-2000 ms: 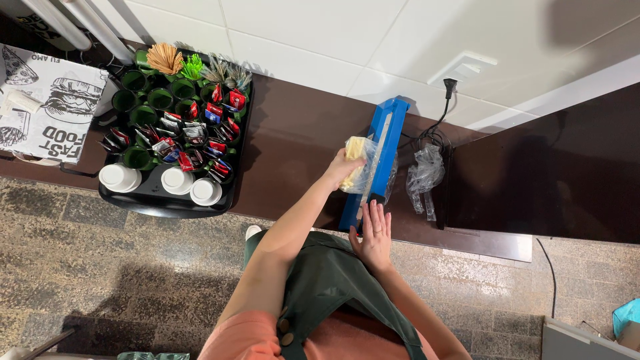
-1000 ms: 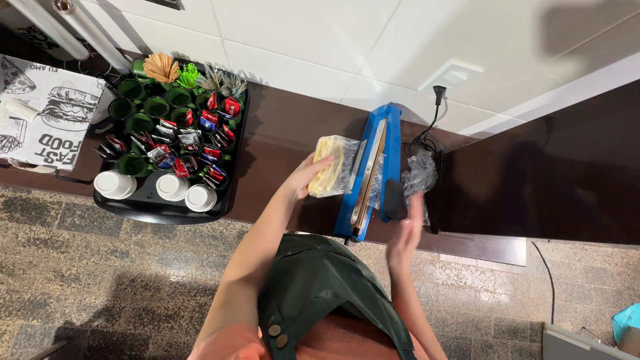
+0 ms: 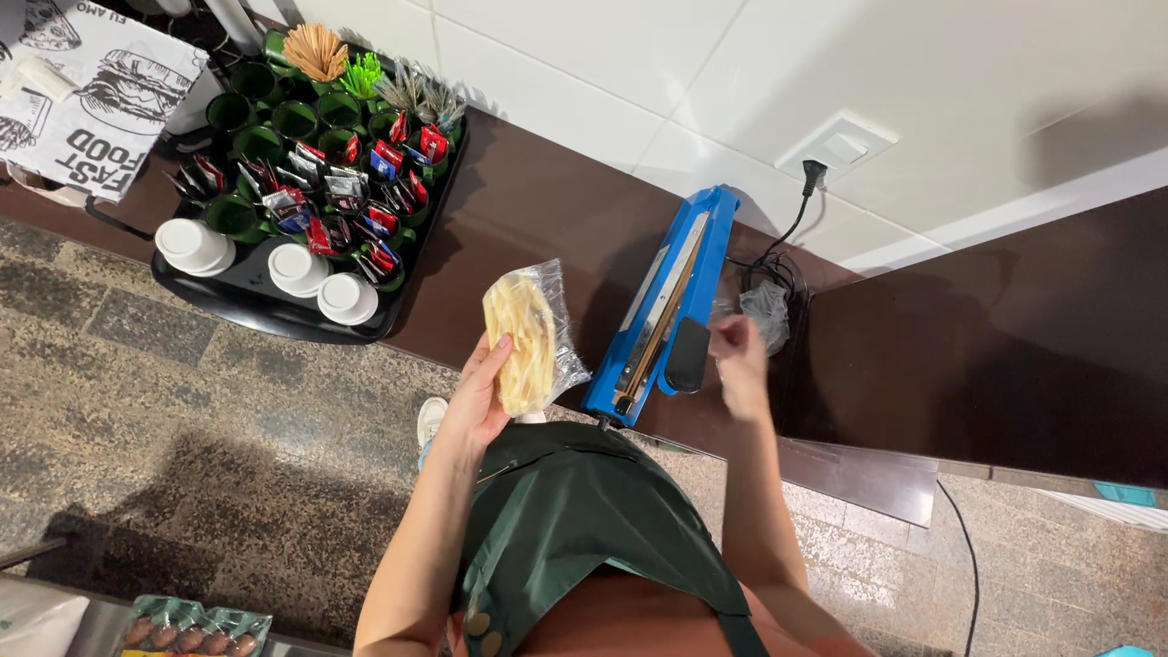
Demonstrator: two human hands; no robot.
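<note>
A clear plastic bag of pale yellow strips [image 3: 527, 342] is in my left hand [image 3: 485, 388], left of the blue impulse bag sealer [image 3: 659, 306]. The sealer stands on the dark brown counter with its arm raised a little from the base. My right hand [image 3: 741, 351] is just right of the sealer's black handle pad [image 3: 686, 356]. It is blurred and seems to have some clear film at its fingers; its grip cannot be made out. Crumpled clear plastic [image 3: 765, 315] lies behind it.
A black tray [image 3: 274, 315] on the left bears green cups with condiment packets, stirrers and several white lidded cups. A printed fast-food box [image 3: 137, 100] stands beyond it. A black cord [image 3: 796, 219] runs from the wall outlet [image 3: 838, 146]. A dark raised panel [image 3: 985, 356] borders the right side.
My left hand has moved left off the sealer with the bag. My right hand has left the sealer's arm, which has risen, and is now to its right beside the crumpled plastic.
</note>
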